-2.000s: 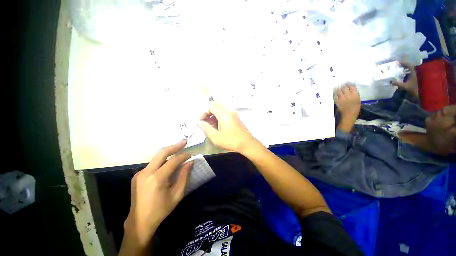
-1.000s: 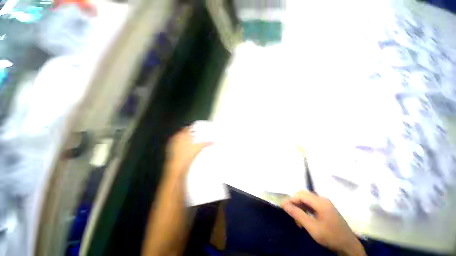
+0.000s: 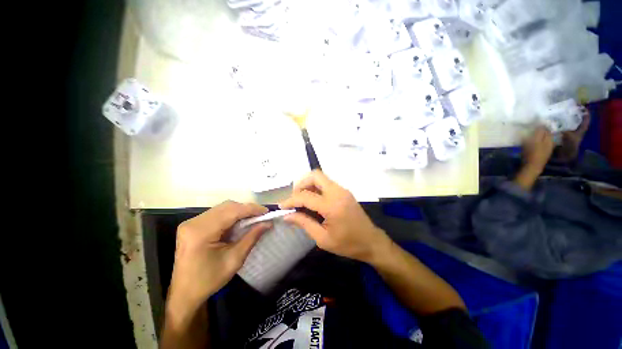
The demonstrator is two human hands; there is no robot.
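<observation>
My left hand grips the white gridded label sheet at its upper left, at the table's front edge. The sheet is bent, with its top edge folded over and the rest hanging down. My right hand pinches the sheet's top right edge with thumb and finger. The black-handled tool points up from my right hand, its yellow section and pale tip away from me; its lower end is hidden by the fingers. White housings lie in a column beyond my hands, washed out by glare.
Rows of white housings cover the table's right part. One housing sits at the left edge. A clear bag is at the far left. Another worker's hand is at right, near a housing. A blue bin stands below.
The view has swung back from the left and steadied. My right hand has come over to my left and now touches the sheet. A housing now sits at the table's left edge.
</observation>
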